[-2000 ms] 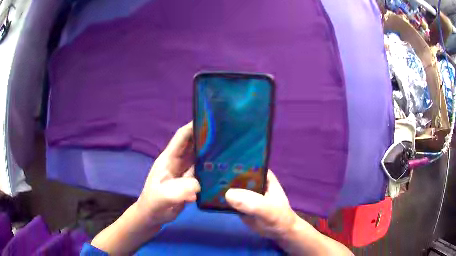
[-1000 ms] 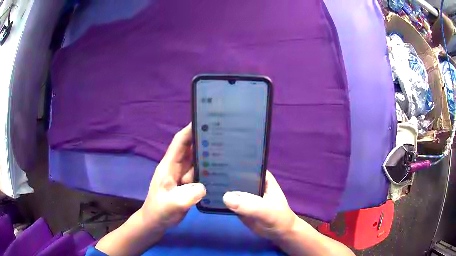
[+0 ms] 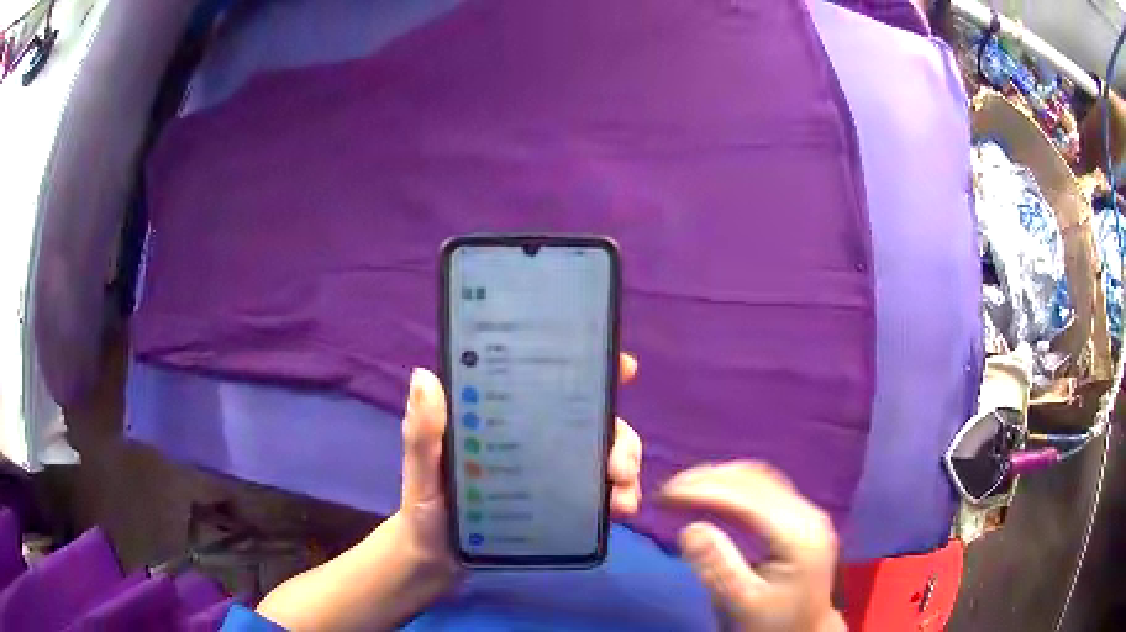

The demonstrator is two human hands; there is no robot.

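Observation:
A smartphone (image 3: 529, 401) with a lit white list on its screen stands in front of the wearer. My left hand (image 3: 426, 494) holds it, with the thumb along its left edge and fingertips showing at its right edge. My right hand (image 3: 759, 543) is off the phone, to its lower right, slightly blurred, with fingers curled and apart and nothing seen in it. Behind the phone, a dark purple garment (image 3: 519, 161) lies spread with some creases on the blue-violet ironing table cover (image 3: 920, 247).
A steam iron (image 3: 985, 457) with a magenta handle rests at the table's right edge. Beyond it is a cardboard box (image 3: 1087, 272) with plastic wrap. A red stool (image 3: 901, 590) is at the lower right. Purple cloth (image 3: 111, 580) hangs at the lower left.
My right hand has let go of the phone and moved right. The phone is lower and slightly left, now in my left hand alone. Its screen changed from a colourful home screen to a white list.

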